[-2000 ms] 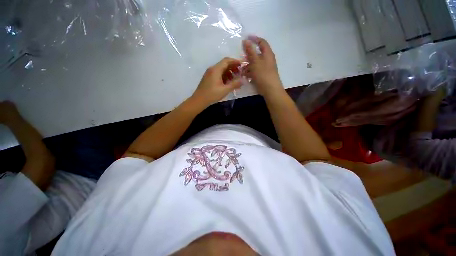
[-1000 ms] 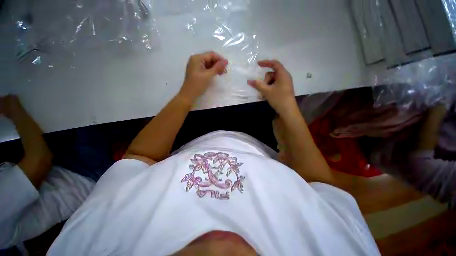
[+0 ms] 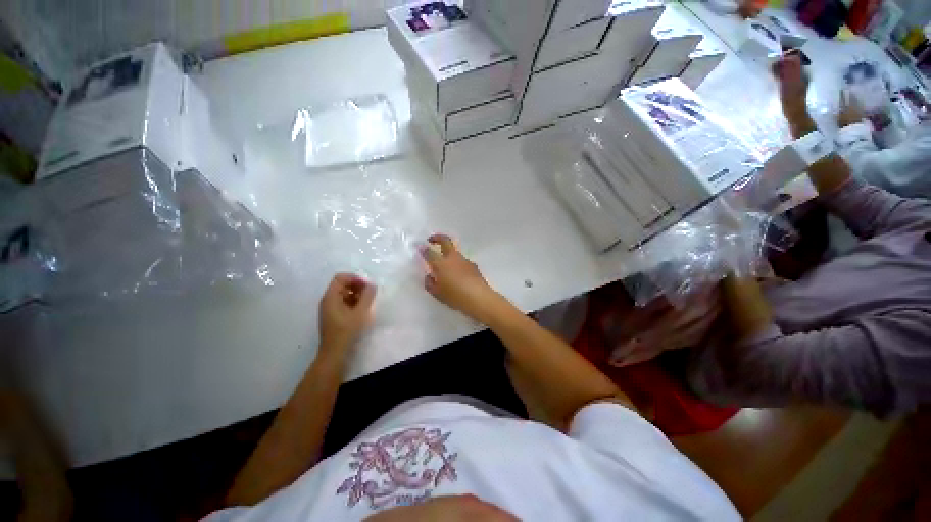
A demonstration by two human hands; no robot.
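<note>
A thin clear plastic bag (image 3: 370, 219) lies spread on the white table (image 3: 490, 219) in front of me. My left hand (image 3: 347, 304) is at the bag's near left side, fingertips pinched together at its edge. My right hand (image 3: 449, 273) is at the bag's near right side, thumb and fingers close together at its edge. The film between my hands is hard to see. A flat, shiny stack of empty bags (image 3: 352, 133) lies just beyond the spread bag.
Bagged boxes (image 3: 112, 184) are piled at left. Matt white box stacks (image 3: 475, 76) stand at the far side. More bagged boxes (image 3: 682, 133) stand at right, beside loose film (image 3: 704, 245) and a person in a greyish sleeve (image 3: 817, 336). A blurred arm (image 3: 31, 449) is at lower left.
The view has tilted up, showing the far table, box stacks and bag stack. My hands have moved apart from where they met two seconds ago, with the bag spread beyond them.
</note>
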